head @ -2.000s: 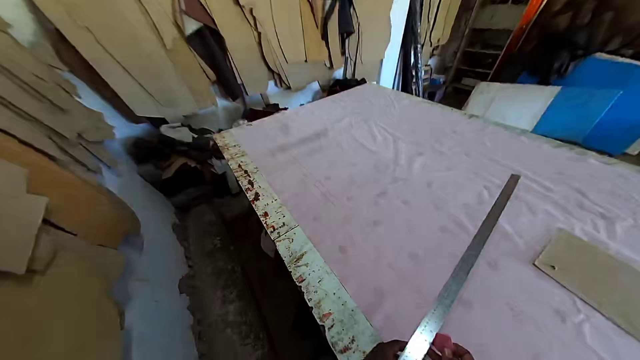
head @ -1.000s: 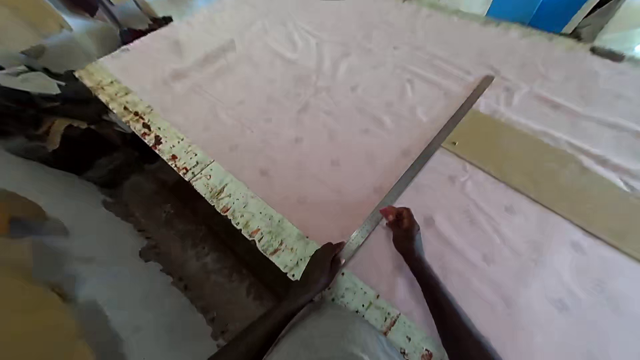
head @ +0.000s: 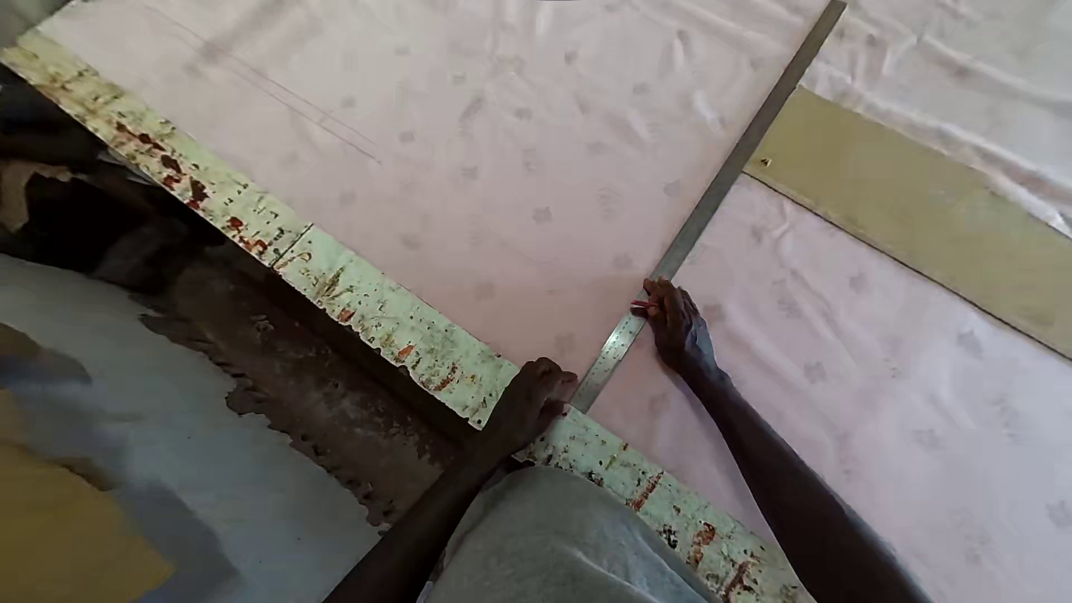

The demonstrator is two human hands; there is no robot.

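Observation:
Pale pink patterned fabric lies spread over the table, with thin red lines drawn at its upper left. A long metal ruler rests across it, its near end by the table's worn edge. Beside that end is my left hand, resting on the edge with its fingertips near the ruler; whether they press on it I cannot tell. My right hand is on the ruler farther up, fingers closed around a small red marking piece. A tan cardboard pattern strip lies right of the ruler, close to its far part.
The table's painted edge strip is stained and chipped, and runs diagonally in front of me. Below it at the left are a dark gap, a ragged-edged sheet and dark scraps. My clothed body is against the edge.
The view has tilted down toward the table edge. Compared with one second ago, my right hand has moved onto the ruler; both hands remain near its close end.

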